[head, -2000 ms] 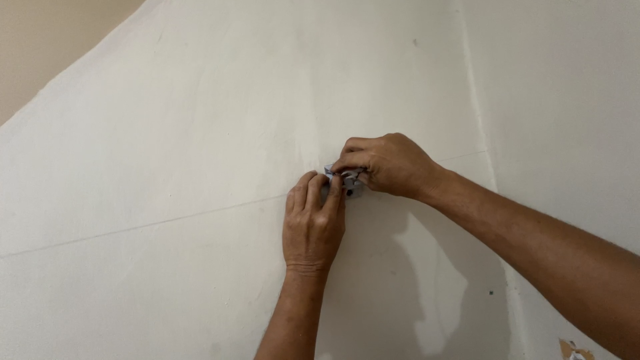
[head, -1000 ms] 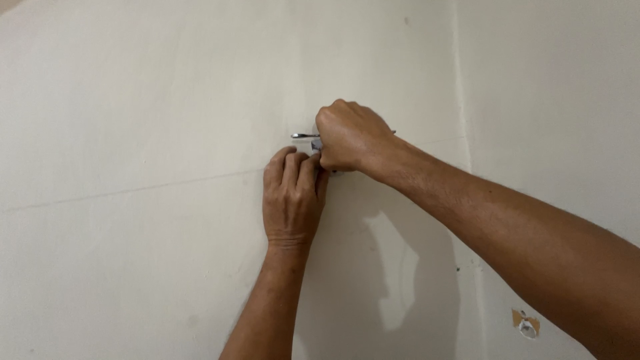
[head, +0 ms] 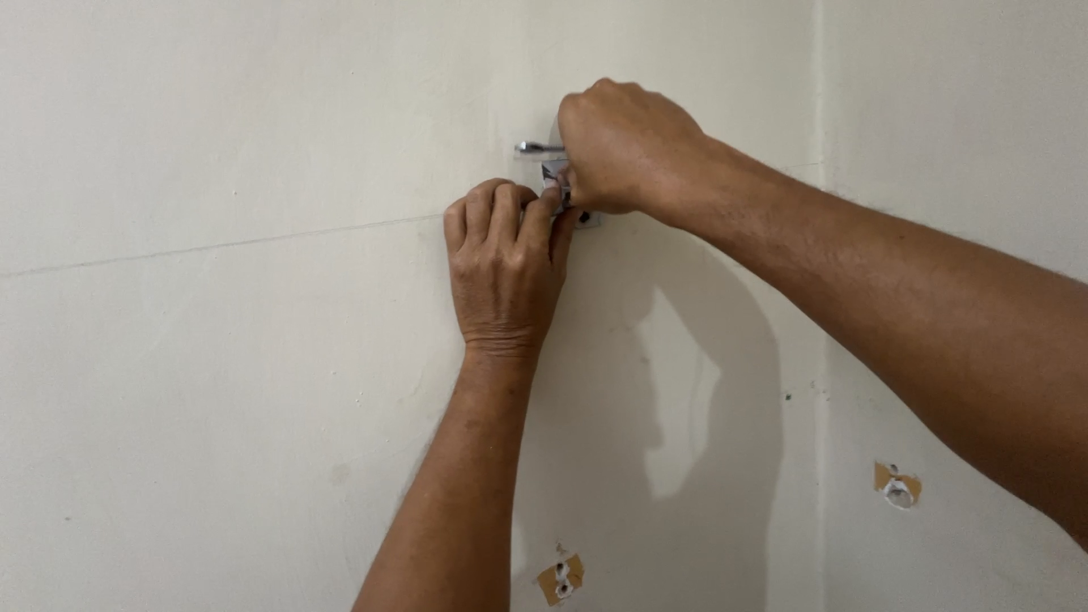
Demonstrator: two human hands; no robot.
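Observation:
A small grey metal bracket (head: 554, 172) lies against the painted wall, largely hidden by my fingers. My left hand (head: 508, 255) holds it from below and the left, fingertips on its edge. My right hand (head: 633, 149) is closed in a fist around a thin metal tool (head: 537, 148), whose shiny tip points left just above the bracket; its handle is hidden in the fist. Part of a plate with a dark hole (head: 586, 218) shows beneath the right hand.
A faint pencil line (head: 212, 246) runs across the wall to the hands. The wall corner (head: 818, 340) is at the right. Two damaged spots with brown patches and holes, one low in the middle (head: 561, 580), one on the side wall (head: 898, 487), show below.
My right hand, whose fingers were at the bracket two seconds ago, is now a fist around the tool. My left hand has stayed at the bracket. The view has shifted somewhat.

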